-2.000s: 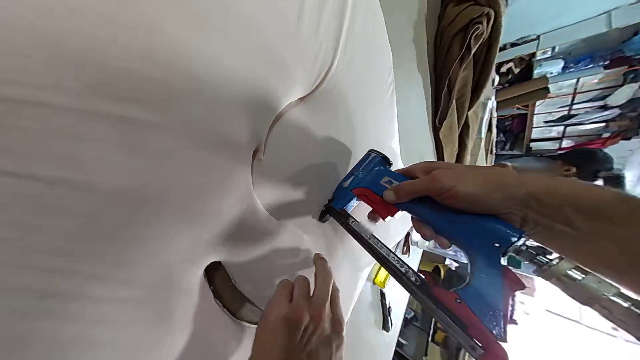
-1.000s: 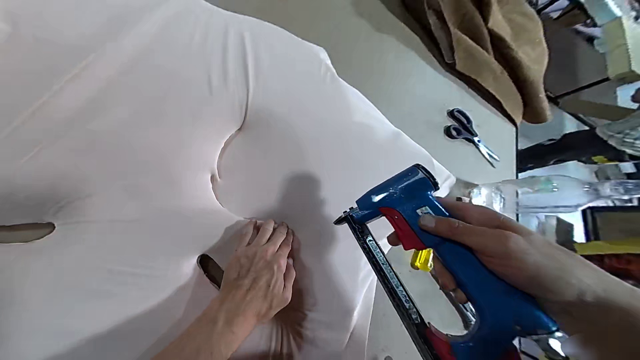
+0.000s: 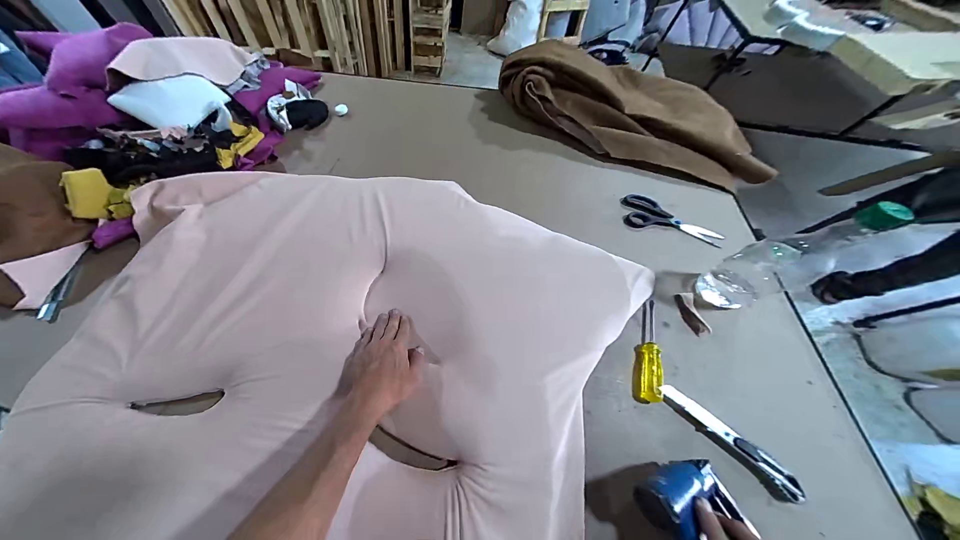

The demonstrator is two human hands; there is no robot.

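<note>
Pale pink fabric lies over a large padded form on the table, with a curved seam or fold and two slit-like openings. My left hand rests flat on the fabric at the lower end of the curved fold, above one opening; the other opening lies further left. At the bottom right, my right hand is on a blue pneumatic staple gun, low over or on the table; most of the hand is cut off by the frame edge.
Right of the fabric lie a yellow-handled screwdriver, a utility knife, scissors and a plastic bottle near the table edge. Rolled brown fabric sits at the back. Purple and mixed fabric scraps are piled at the left.
The staple gun has moved from above the fabric's right side down to the table's right side. My left hand stays on the fabric by the curved fold. The view has turned and widened.
</note>
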